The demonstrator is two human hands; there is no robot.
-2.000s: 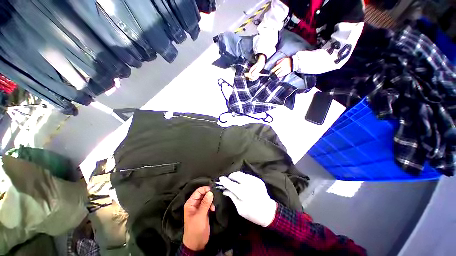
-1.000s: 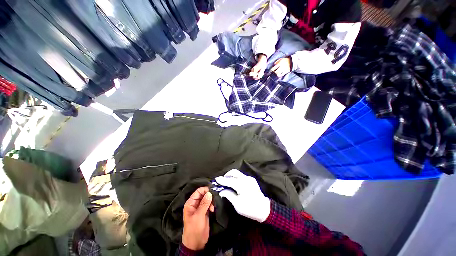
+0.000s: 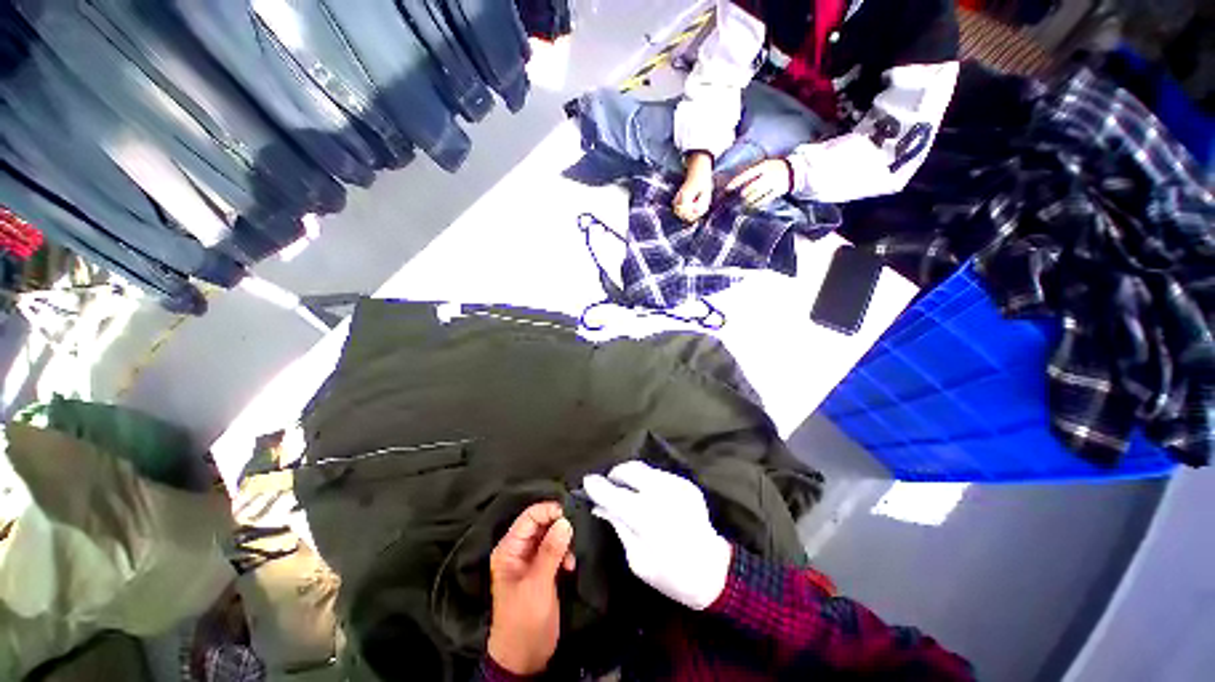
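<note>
A dark olive garment (image 3: 453, 380) lies spread over the near part of the white table (image 3: 500, 240), with a thin pale line along a pocket at its left. My bare left hand (image 3: 530, 580) pinches a bunched fold of the olive cloth between thumb and fingertips. My right hand (image 3: 657, 533), in a white glove, is just right of it over the same cloth. A small dark tool with a metal glint shows faintly at its fingertips; most of it is hidden in the glove.
Across the table a person (image 3: 853, 133) handles a denim-and-plaid garment (image 3: 700, 253). A black hanger (image 3: 606, 253) and phone (image 3: 847, 288) lie nearby. A blue crate (image 3: 946, 386) bears plaid garments (image 3: 1093, 267). Jeans (image 3: 267, 120) hang behind; khaki garments (image 3: 113, 546) are piled left.
My right hand drew slightly back and moved a little down and right. My left hand stays almost in place. The other person's hands have shifted on the plaid cloth.
</note>
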